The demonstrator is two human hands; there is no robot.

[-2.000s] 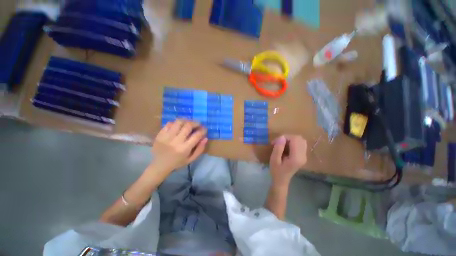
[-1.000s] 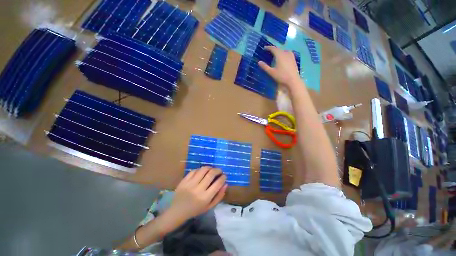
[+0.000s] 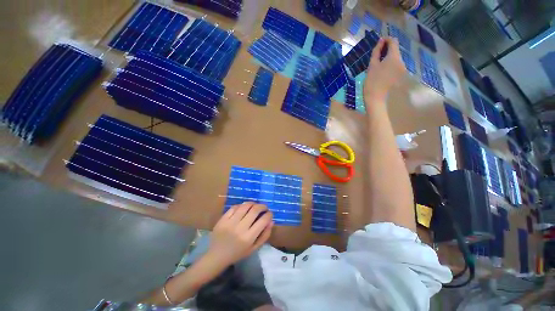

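Note:
A bright blue solar cell (image 3: 277, 191) lies back side up near the table's front edge. My left hand (image 3: 243, 228) rests with its fingertips on the cell's lower left part and covers that corner. A narrow cut cell piece (image 3: 324, 208) lies just right of the cell, apart from it. My right hand (image 3: 384, 64) is far forward over the scattered pieces, its fingers pinching a dark cell piece (image 3: 362, 53) that is tilted and raised. Another dark blue piece (image 3: 329, 74) stands tilted just left of it; whether the two touch is unclear.
Scissors (image 3: 336, 161) lie beyond the narrow piece. Tabbed cell stacks (image 3: 167, 91) and a single tabbed cell (image 3: 129, 159) are at left. A white bottle (image 3: 408, 141) and a black soldering station (image 3: 462, 203) are right of my right forearm. More cells lie on the teal mat (image 3: 292, 64).
My right hand moved from beside the narrow piece out to the scattered pieces, then farther right, and now holds a dark piece. My left hand stays on the bright blue cell.

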